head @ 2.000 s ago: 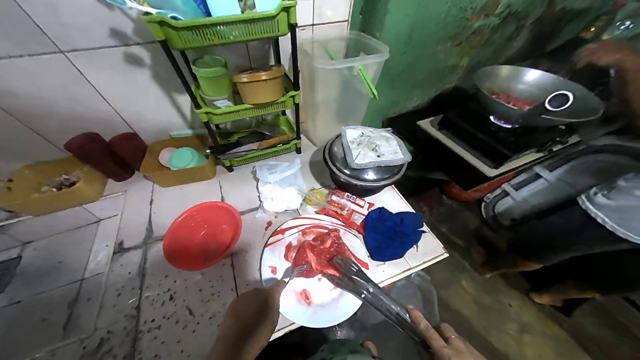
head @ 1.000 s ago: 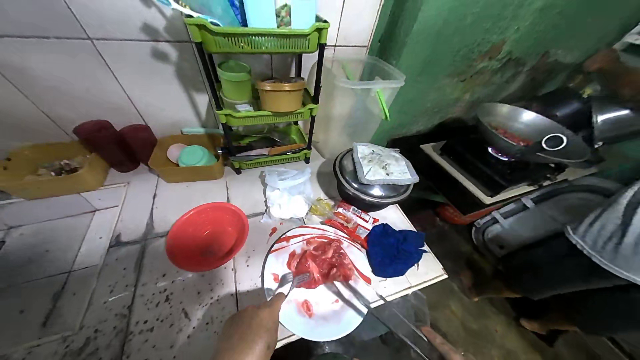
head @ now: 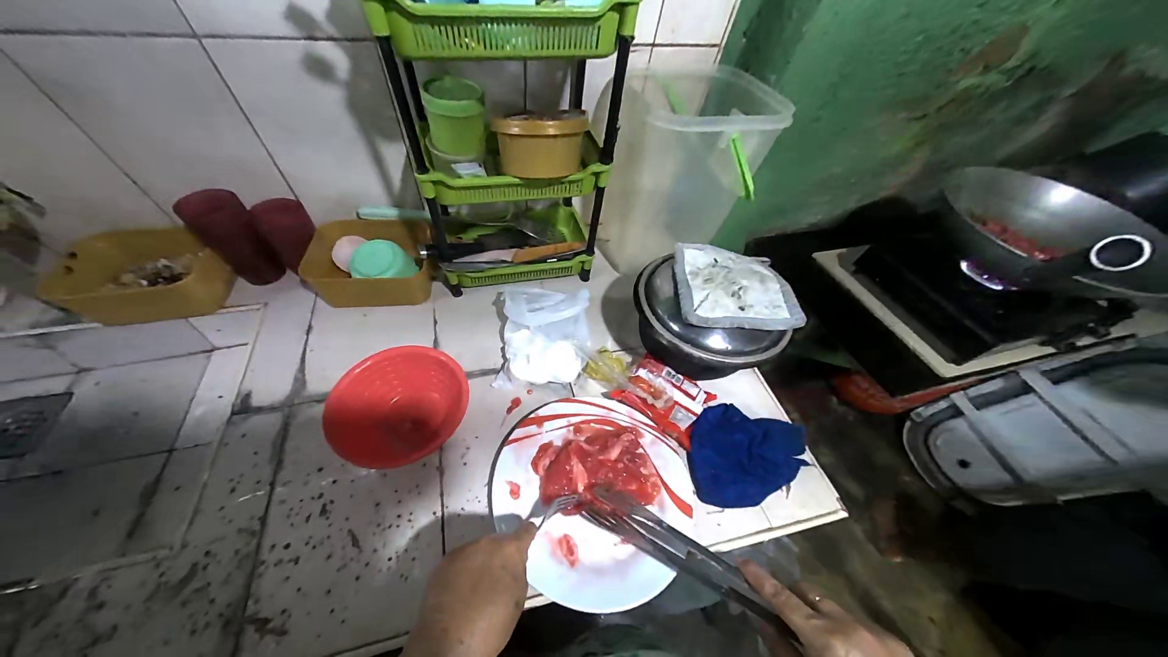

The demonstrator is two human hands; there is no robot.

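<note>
A white plate with red stripes (head: 607, 584) lies near the counter's edge, bearing a heap of raw red meat (head: 607, 461) and a few loose bits. My left hand (head: 484, 584) grips a metal fork (head: 553, 511) whose tines touch the meat's lower left side. In my right hand (head: 812, 607) are metal tongs (head: 698, 561), their tips at the meat's lower edge, close to the fork. Whether the tongs pinch any meat cannot be told. A dark blue cloth (head: 744, 456) and red packets (head: 666, 392) lie right of the plate.
A red plastic bowl (head: 395, 407) stands left of the plate. Behind are a plastic bag (head: 545, 342), a lidded metal pot (head: 662, 319), a green rack (head: 511, 187) and yellow-brown baskets (head: 365, 290). At right, a wok (head: 1040, 214) sits over a lit gas stove (head: 958, 356).
The tongs have swung in the view and their tips now sit closer to the fork than one second ago. The person beside the stove has left the view. The view has moved nearer.
</note>
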